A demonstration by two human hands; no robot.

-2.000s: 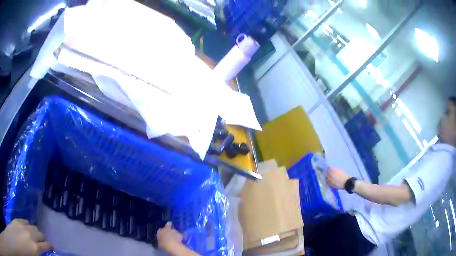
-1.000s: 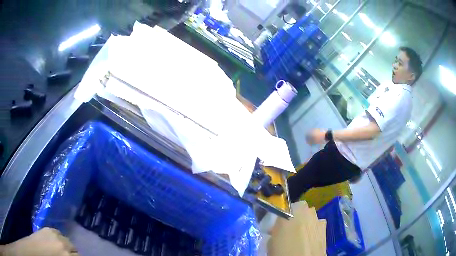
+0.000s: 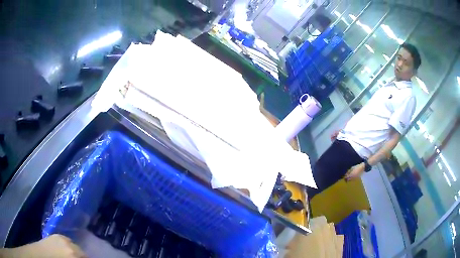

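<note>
The blue crate point(image 3: 166, 189) with its shiny clear liner point(image 3: 75, 176) is in front of me at the lower left. Black parts point(image 3: 132, 234) stand in rows inside it, cut off by the bottom edge. A pale sheet shows beside them. My left hand point(image 3: 43, 249) is at the bottom left corner by the crate's near side, partly cut off and blurred; its fingers and any hold are not clear. My right hand is not in view.
Black parts point(image 3: 70, 88) lie on the dark green belt point(image 3: 30, 60) behind the metal rail point(image 3: 48, 146). White sheets point(image 3: 196, 85) cover a stack beyond the crate, with a light purple flask point(image 3: 297, 121), loose black parts point(image 3: 288, 201) and cardboard point(image 3: 320, 242) nearby. A person point(image 3: 378, 121) stands at the right.
The view has swung up and left, showing more belt. My right hand, earlier at the black parts, has left the picture. The person has turned and lowered their arm.
</note>
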